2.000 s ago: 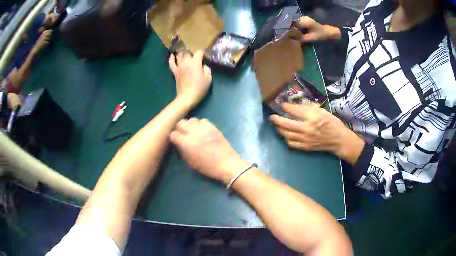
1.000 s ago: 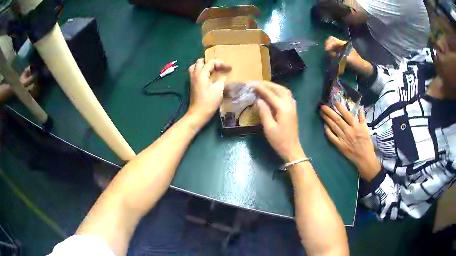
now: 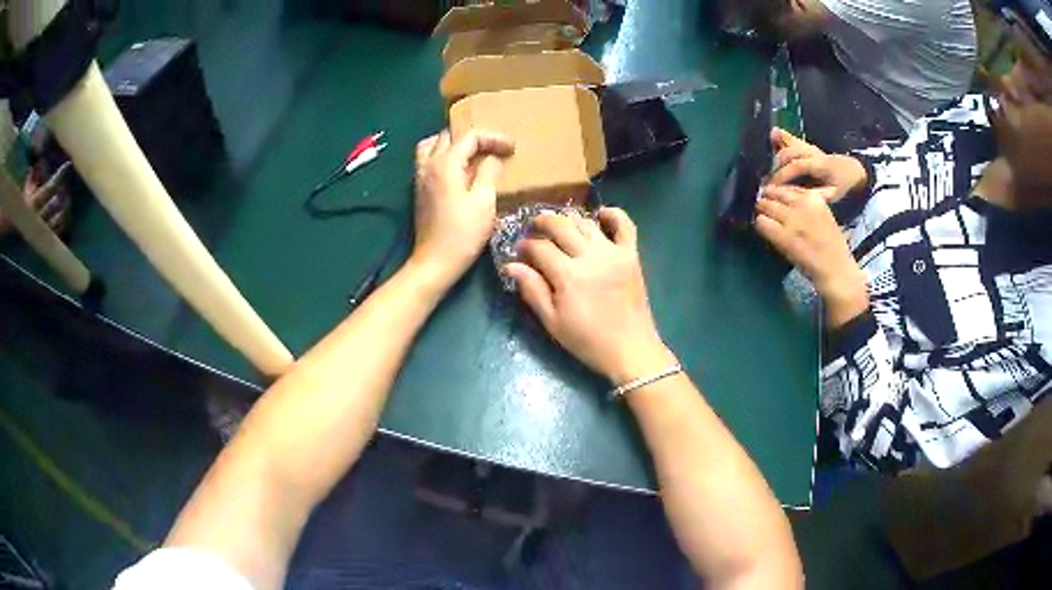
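A small carton (image 3: 531, 144) stands open in front of me, its brown lid raised behind the contents. A shiny clear polybag (image 3: 505, 244) lies at the carton's open base. My left hand (image 3: 459, 202) grips the carton's left side, thumb on the inside of the lid. My right hand (image 3: 583, 288) lies over the polybag with bent fingers, hiding much of the bag and the base. Whether its fingers grip the bag does not show. A loose lead (image 3: 367, 210) with red and white plugs lies left of my left hand.
The green table (image 3: 496, 392) has a curved front edge. A dark box (image 3: 646, 127) lies behind the carton. Another worker's hands (image 3: 813, 207) hold a dark carton (image 3: 750, 173) at right. Black cartons (image 3: 150, 115) and a pale tube (image 3: 173, 231) are at left.
My right hand has moved left and down, from pinching the bag above the base to lying over it. The other worker's carton is now closed or nearly closed.
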